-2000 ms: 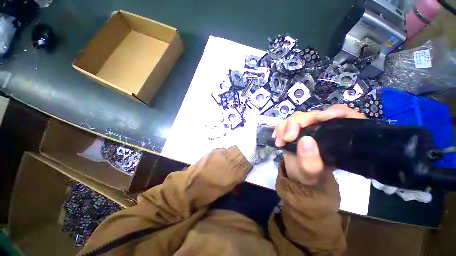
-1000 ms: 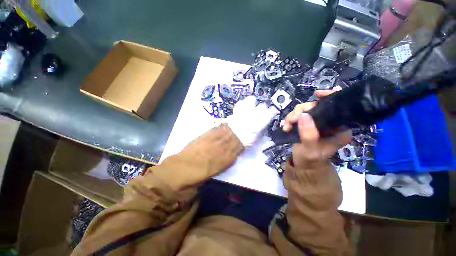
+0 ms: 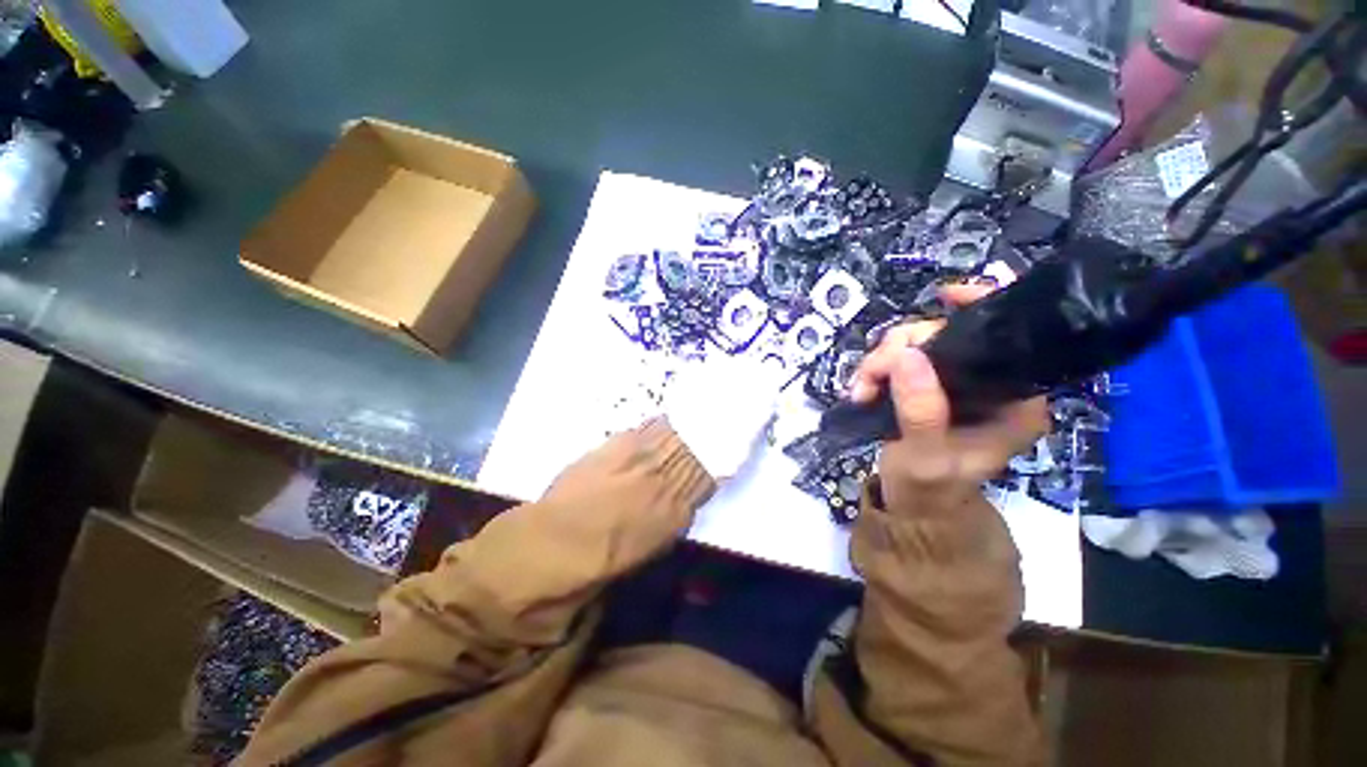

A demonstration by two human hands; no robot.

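Note:
My left hand (image 3: 723, 415), in a white glove, is over the white sheet (image 3: 564, 364) at the front edge of the pile. Its fingers blend into the bright sheet, so I cannot tell whether it holds a part. My right hand (image 3: 948, 408), bare-fingered, is closed around the thick black electric screwdriver (image 3: 1034, 330), whose cord end points up and right. The screwdriver's tip is at lower left, near dark parts, and is hard to make out. Small metal plate parts (image 3: 837, 295) with round centre holes lie piled behind and between the hands.
An open cardboard tray (image 3: 393, 240) sits at left on the green bench. A blue bin (image 3: 1232, 397) and crumpled white glove (image 3: 1184, 540) lie at right. A silver fixture (image 3: 1034, 113) stands behind the pile. Cartons with parts (image 3: 255, 667) are below left.
The gloved left hand has moved down toward the wearer, away from the pile, since one second ago. The screwdriver, roughly level two seconds ago, now slants, its cord end raised.

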